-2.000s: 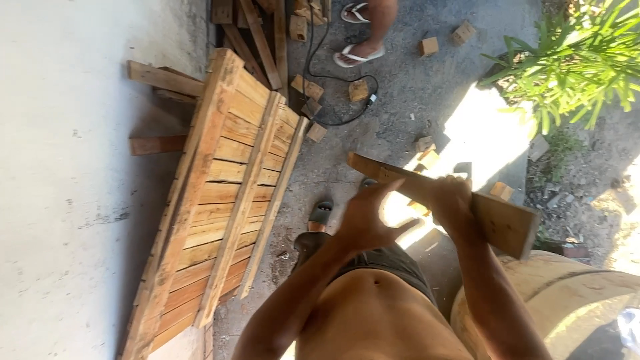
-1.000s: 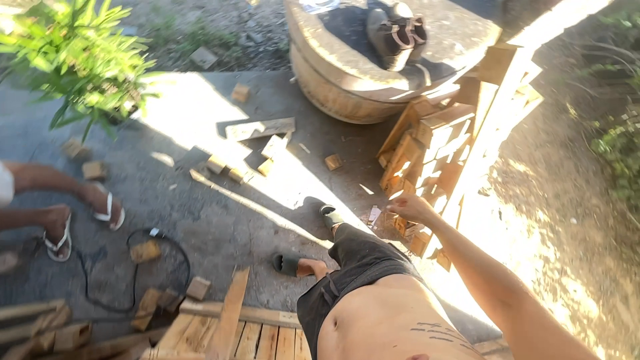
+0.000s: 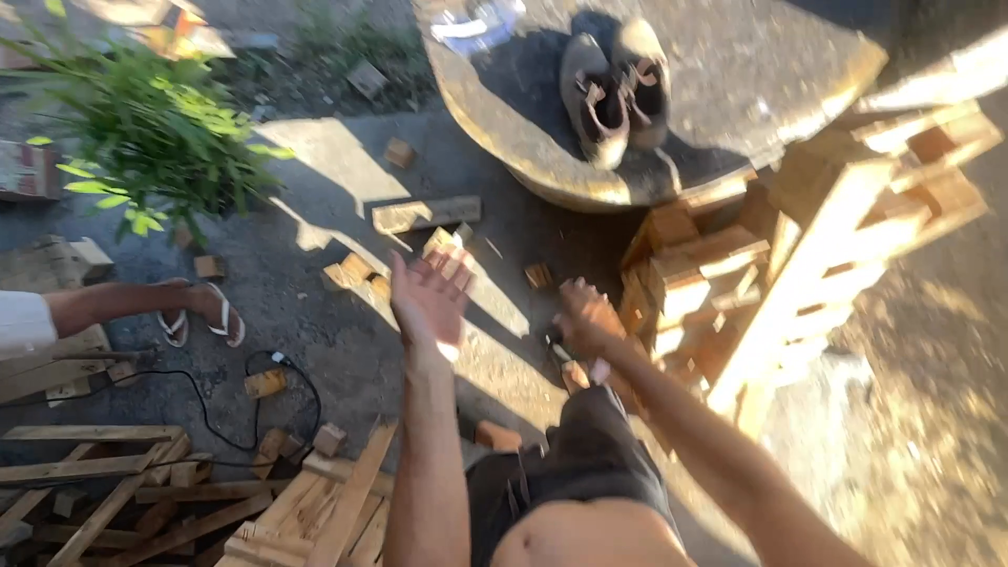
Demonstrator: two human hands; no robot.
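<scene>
My left hand (image 3: 433, 303) is raised with the palm up and fingers spread, holding nothing, above the concrete floor. To its right, my right hand (image 3: 587, 319) is over my foot, near a stack of wooden pieces; its fingers look bent, and blur hides whether anything is in them. At lower left, a loose wooden board (image 3: 354, 500) lies across a slatted wooden panel (image 3: 276, 516). Small wood offcuts (image 3: 358, 272) and a short plank (image 3: 427, 214) lie on the floor beyond my left hand.
A pair of shoes (image 3: 614, 94) stands on a round-edged slab (image 3: 732, 71). Slatted wooden frames (image 3: 819, 260) rise at right. Another person's feet in flip-flops (image 3: 214, 315) are at left, near a black cable (image 3: 197, 394), a leafy plant (image 3: 173, 134) and piled lumber (image 3: 102, 488).
The view has swung round widely. Two seconds ago both hands were on a wooden board; my left hand is now free of it. My left hand has come into view since one second ago.
</scene>
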